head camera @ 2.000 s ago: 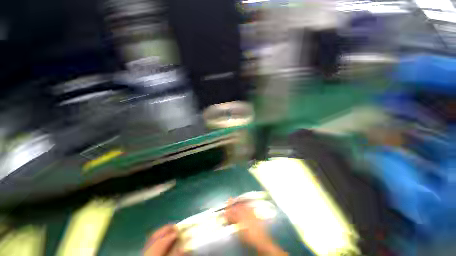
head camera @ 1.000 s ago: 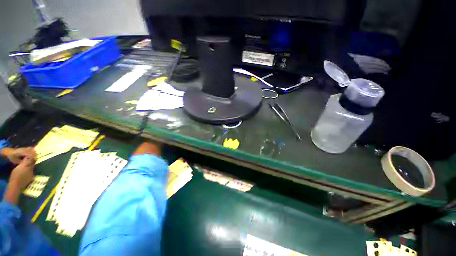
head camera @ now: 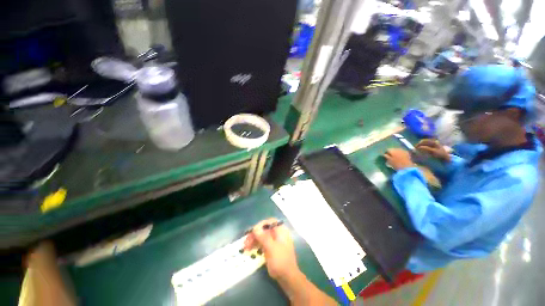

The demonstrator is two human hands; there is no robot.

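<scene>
A white adhesive pad sheet (head camera: 209,272) with black dots lies slanted on the green mat. My right hand (head camera: 270,239) is over its right end, closed on slim dark tweezers (head camera: 273,225); the dark tip points left over the sheet's upper edge. A few black dots show below the fingers. My left hand (head camera: 48,272) is a blur at the far left edge below the shelf, beside a pale yellow strip (head camera: 26,293); I cannot tell whether it holds the strip. White overlapping sheets (head camera: 322,230) lie right of my right hand.
A long black tray (head camera: 361,209) borders the sheets. Blue and yellow items (head camera: 346,290) lie at the sheets' lower end. A pale strip (head camera: 116,246) lies under the shelf edge. A tape roll (head camera: 247,131) and bottle (head camera: 166,119) stand on the shelf. A person in blue (head camera: 478,191) works at right.
The view has swung right from the monitor and left-hand sheets. My left arm, earlier reaching toward the cream strips, is now at the left edge. My right hand with tweezers has come into view.
</scene>
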